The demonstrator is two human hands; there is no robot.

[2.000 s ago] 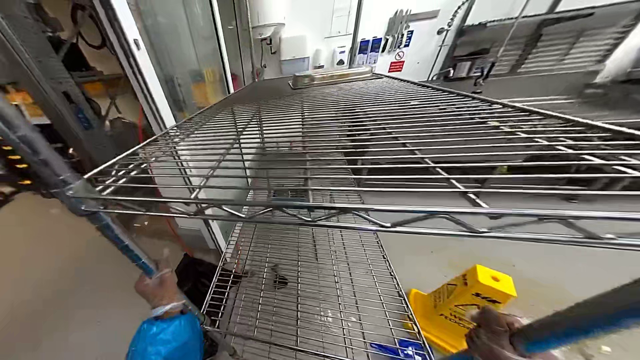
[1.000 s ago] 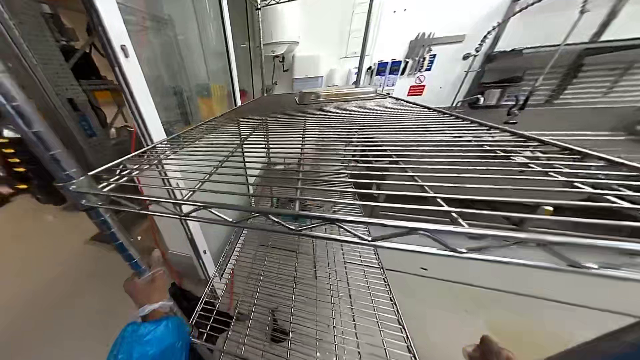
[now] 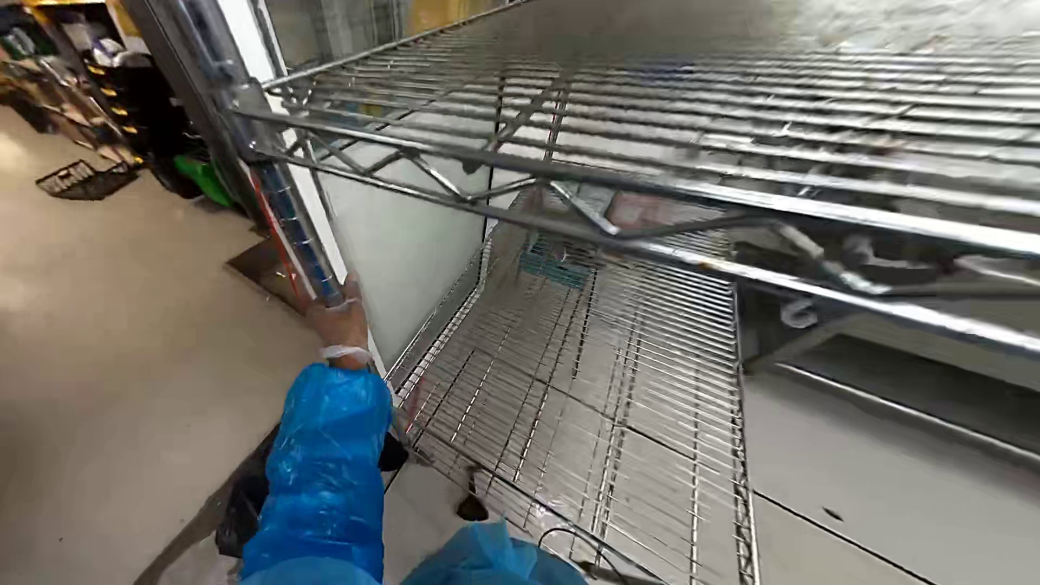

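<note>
My left hand [image 3: 340,321], in a clear glove with a blue plastic sleeve cover [image 3: 325,471] on the arm, is closed around the left front post [image 3: 292,215] of a metal wire shelving rack. The rack's upper wire shelf [image 3: 691,154] spans the right of the view, with a zigzag truss along its front edge. Below it lies a lower wire shelf [image 3: 601,390]. A teal slatted item [image 3: 556,264] shows toward the far end, beneath the upper shelf. My right hand is out of view.
A white-framed door or panel [image 3: 406,252] stands close along the rack's left side. On the floor at the left are a black crate [image 3: 85,180] and a green object [image 3: 203,179]. Another metal shelf or bench [image 3: 910,398] is at the right.
The view has swung left and down. The right hand, seen low at the right before, has left the view, as has the yellow floor sign. The left hand stays on the post.
</note>
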